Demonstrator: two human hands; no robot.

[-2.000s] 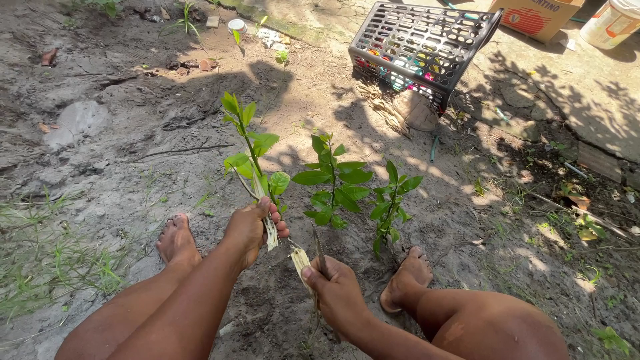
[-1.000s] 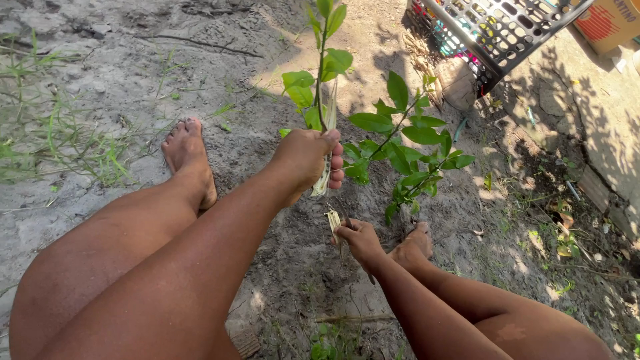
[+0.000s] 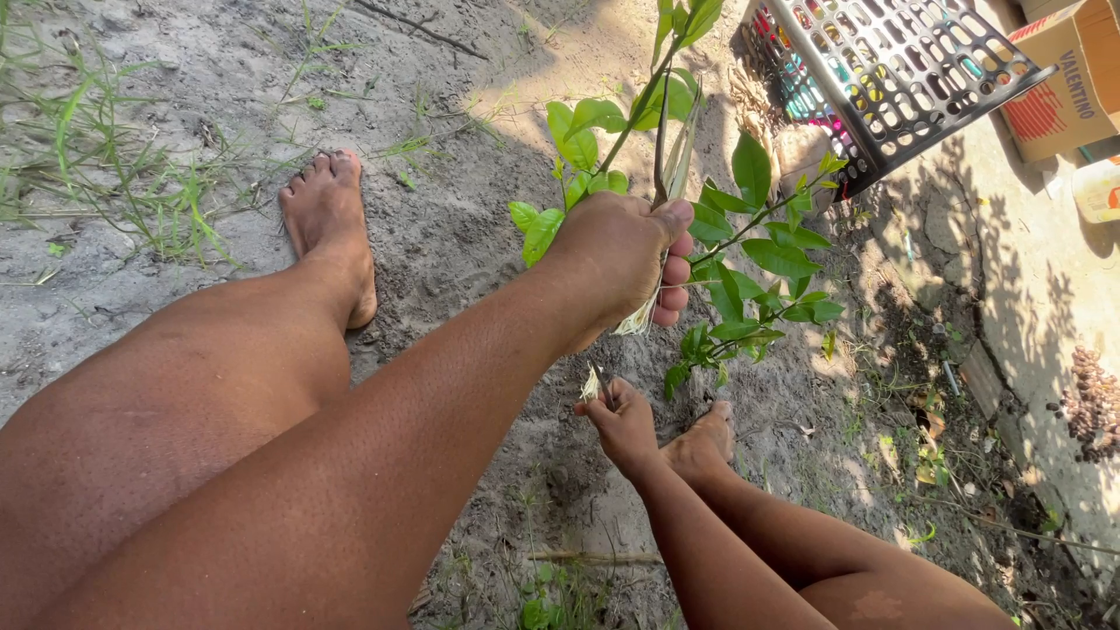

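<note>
My left hand point(image 3: 626, 258) is closed around a bundle of pale dry fibre strips point(image 3: 678, 162) with a thin dark stick or blade among them, beside a leafy green stem point(image 3: 632, 118). Frayed pale ends stick out below the fist. Lower and to the right, my right hand point(image 3: 626, 424) pinches a small tuft of pale fibre point(image 3: 592, 385) and a thin dark object point(image 3: 604, 388), perhaps a knife; its full shape is hidden. Leafy green plants point(image 3: 757, 254) stand right of my left hand, above my right hand. Where the leafy stem meets the left fist is hidden.
My bare feet point(image 3: 328, 206) rest on sandy soil point(image 3: 455, 254) on either side. An overturned-looking black plastic crate point(image 3: 901, 87) with coloured things stands at upper right, beside a cardboard box point(image 3: 1063, 87). Grass point(image 3: 114, 166) grows at upper left. Small brown round things lie at far right.
The view has turned and come closer over the past two seconds. Both hands still hold pale fibre, and the frayed tuft at my right hand shows less than two seconds ago.
</note>
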